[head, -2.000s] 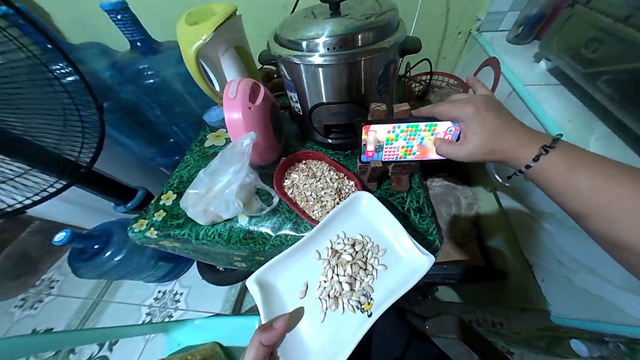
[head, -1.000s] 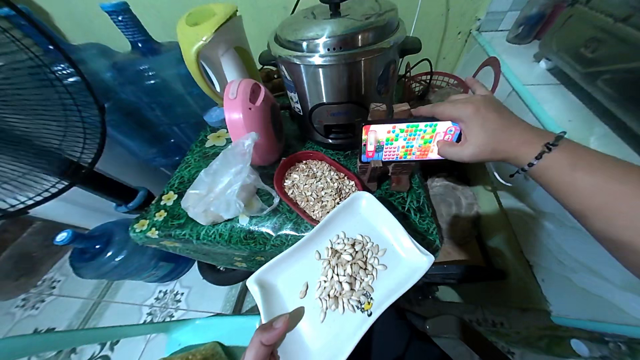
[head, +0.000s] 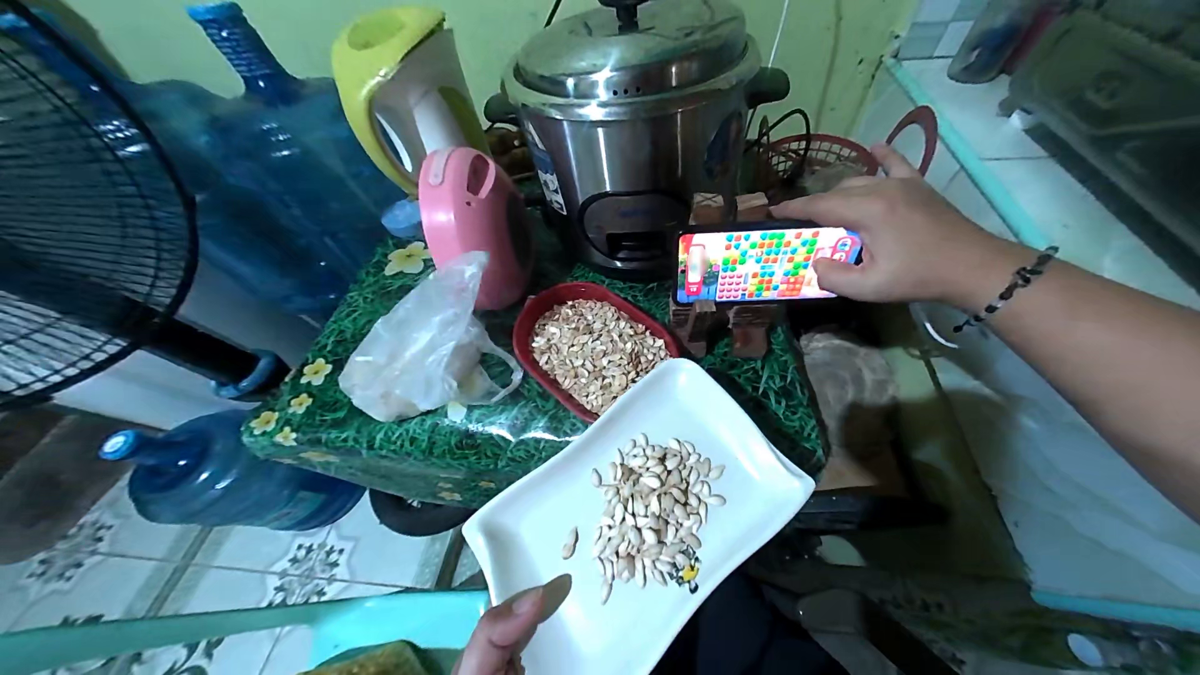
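Note:
My left hand [head: 516, 623] grips the near left edge of a white plate [head: 741, 469], thumb on top. A heap of pale seeds [head: 652, 506] lies on the plate, with one seed apart to the left. My right hand [head: 872, 234] holds a smartphone [head: 769, 264] by its right end, thumb over the lit screen, which shows a coloured tile game. The phone is sideways by some wooden blocks [head: 750, 328]. Just behind the plate, a red oval dish [head: 527, 347] full of pale shells or flakes [head: 600, 352] sits on the table, beside a knotted plastic bag [head: 417, 347].
A steel rice cooker [head: 637, 141], a pink jug [head: 473, 225] and a yellow-and-white electric kettle [head: 412, 94] stand at the back of the green-covered table [head: 375, 450]. Blue water bottles [head: 234, 478] and a fan [head: 84, 206] are at left. A red basket [head: 816, 150] stands behind my right hand.

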